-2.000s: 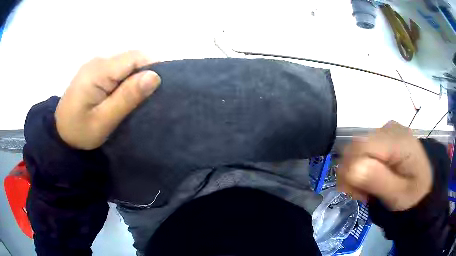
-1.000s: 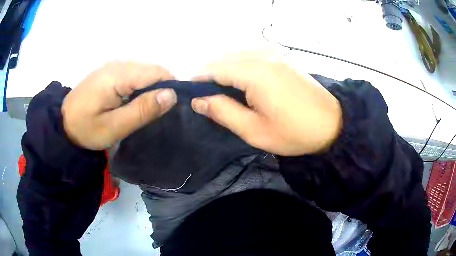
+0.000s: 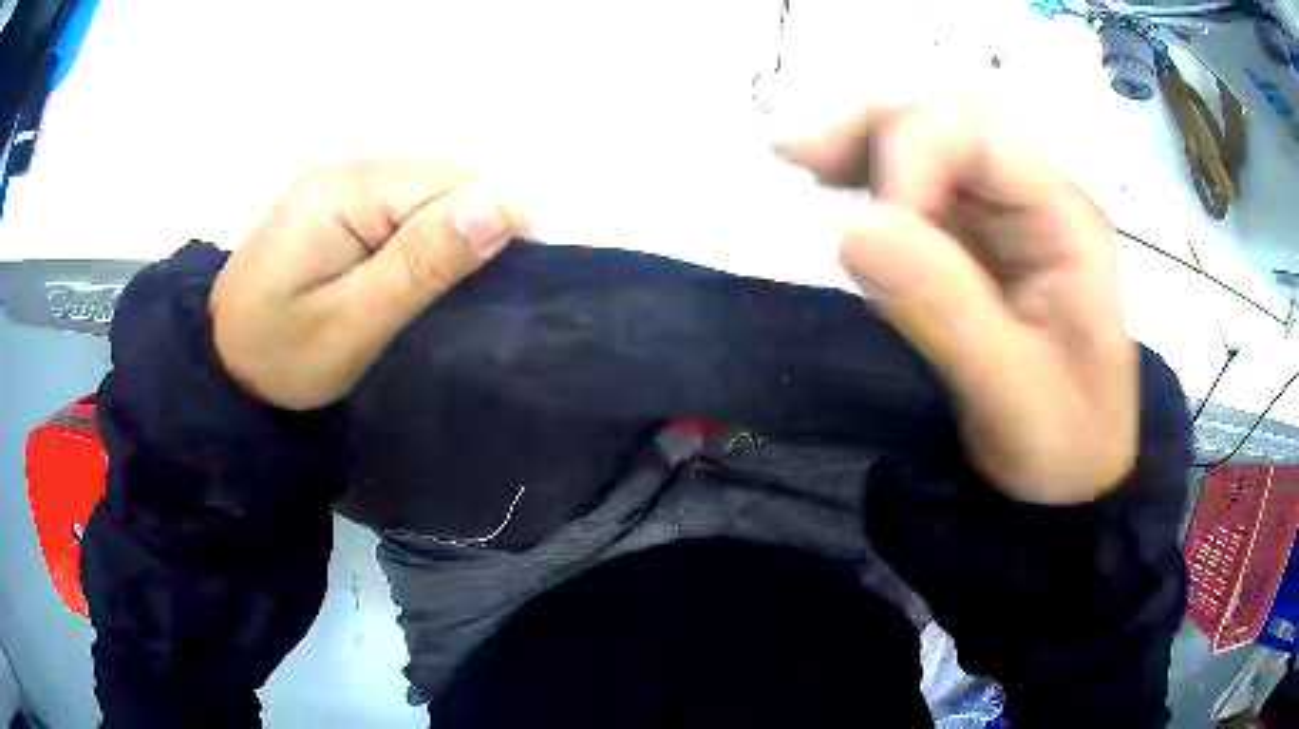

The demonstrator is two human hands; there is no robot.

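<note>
A dark navy-black garment panel (image 3: 598,342) lies over the table's front edge and hangs towards the lap. My left hand (image 3: 363,278) pinches its upper left edge between thumb and fingers. My right hand (image 3: 997,292) is raised over the panel's right part, blurred, with thumb and fingers apart and nothing seen between them. A white thread tail (image 3: 502,523) curls at the panel's lower left edge. The panel's right end is hidden behind my right hand and sleeve.
The white table (image 3: 598,100) has a ruler (image 3: 71,295) along its front edge. Yellow-gold shears (image 3: 1200,135), a grey cylinder (image 3: 1130,60) and a black cord (image 3: 1204,271) lie right. A red stool (image 3: 64,499) is lower left; a red basket (image 3: 1239,548) is lower right.
Since one second ago, my right hand has let go of the panel's upper edge beside my left hand and moved right, fingers opening. My left hand keeps its pinch.
</note>
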